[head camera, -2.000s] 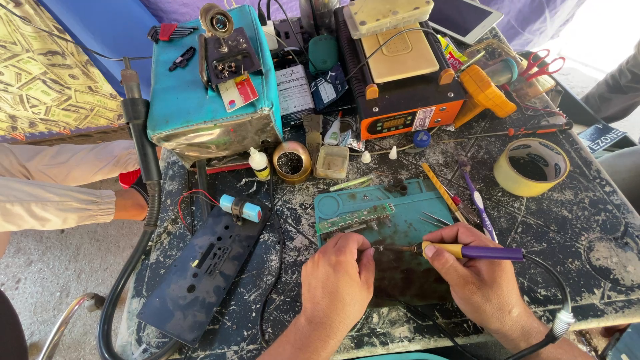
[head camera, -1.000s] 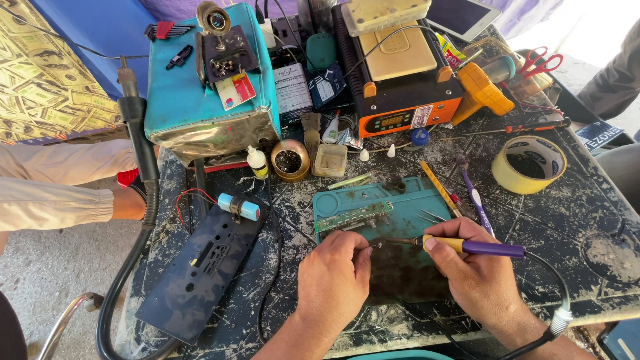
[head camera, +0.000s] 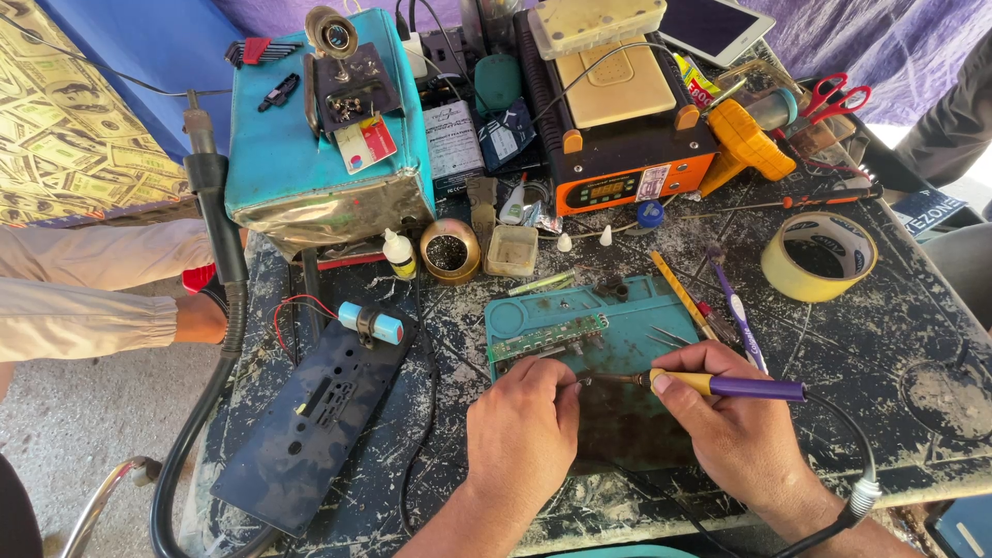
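My right hand (head camera: 732, 418) holds a soldering iron (head camera: 717, 385) by its yellow and purple handle, the tip pointing left. The tip meets a tiny part at the pinched thumb and fingertips of my left hand (head camera: 527, 415); the part is too small to name. Both hands are over a teal silicone repair mat (head camera: 639, 325), darkened at its lower half. Just beyond my left fingers, a narrow green circuit board (head camera: 546, 338) lies on the mat. Tweezers (head camera: 668, 338) rest close to my right fingers.
A hot-air handle (head camera: 213, 201) and hose stand left, beside a black panel (head camera: 314, 426) with a blue battery cell (head camera: 370, 322). Behind are a brass tip-cleaner pot (head camera: 449, 250), a small bottle (head camera: 400, 254) and an orange-black heating station (head camera: 620, 167). Tape (head camera: 819, 256) and a toothbrush (head camera: 740, 314) lie right. People sit at both sides.
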